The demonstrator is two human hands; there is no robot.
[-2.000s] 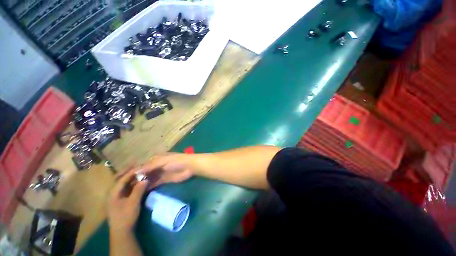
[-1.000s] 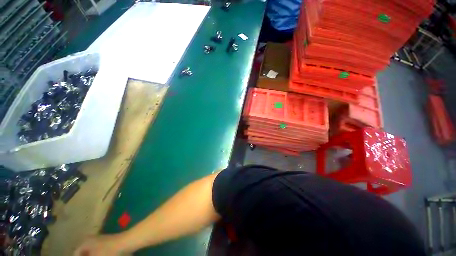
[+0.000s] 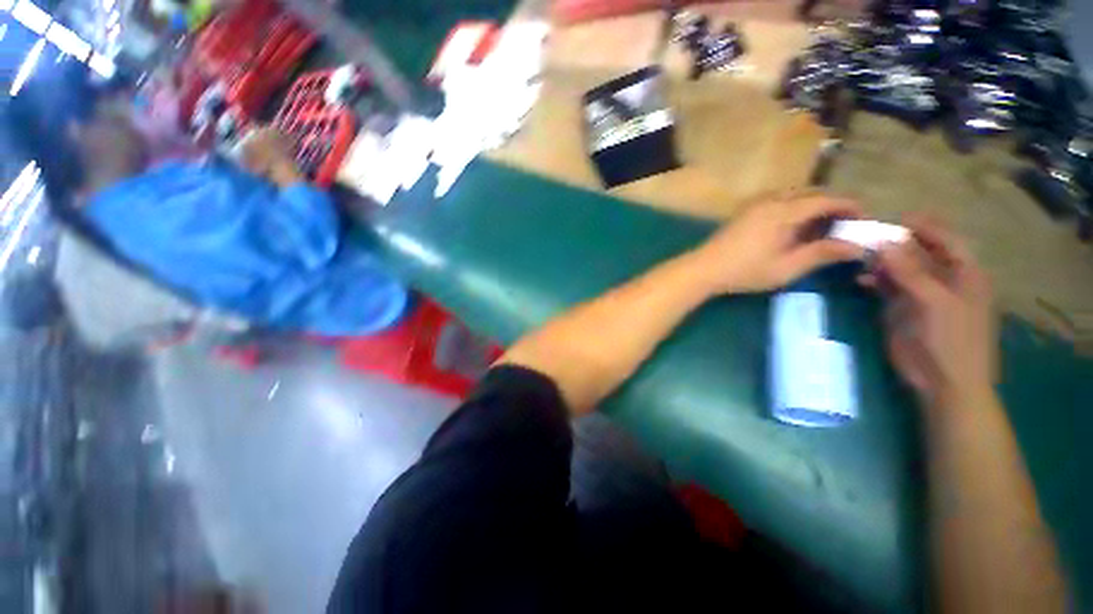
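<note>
My left hand (image 3: 779,244) and my right hand (image 3: 941,294) are close together over the green mat near its plywood edge. Between their fingertips is a small white slip (image 3: 869,233), with both hands on it. A small dark bit shows below it, too blurred to name. A pale blue-white label roll (image 3: 815,381) lies on the green mat just below my hands, with its loose tail towards them. A black open box (image 3: 632,130) with light pieces inside stands on the plywood beyond my left hand.
Black-and-chrome parts (image 3: 929,72) are heaped at the back right, and a few (image 3: 710,46) lie apart near the box. White paper strips (image 3: 479,108) lie crumpled at the left of the bench. A person in blue (image 3: 228,234) sits at the left. Red trays show behind.
The view has swung from the stacked red trays at right to the person at left. Both hands are in view again, now with a white slip between them. The roll is again in view.
</note>
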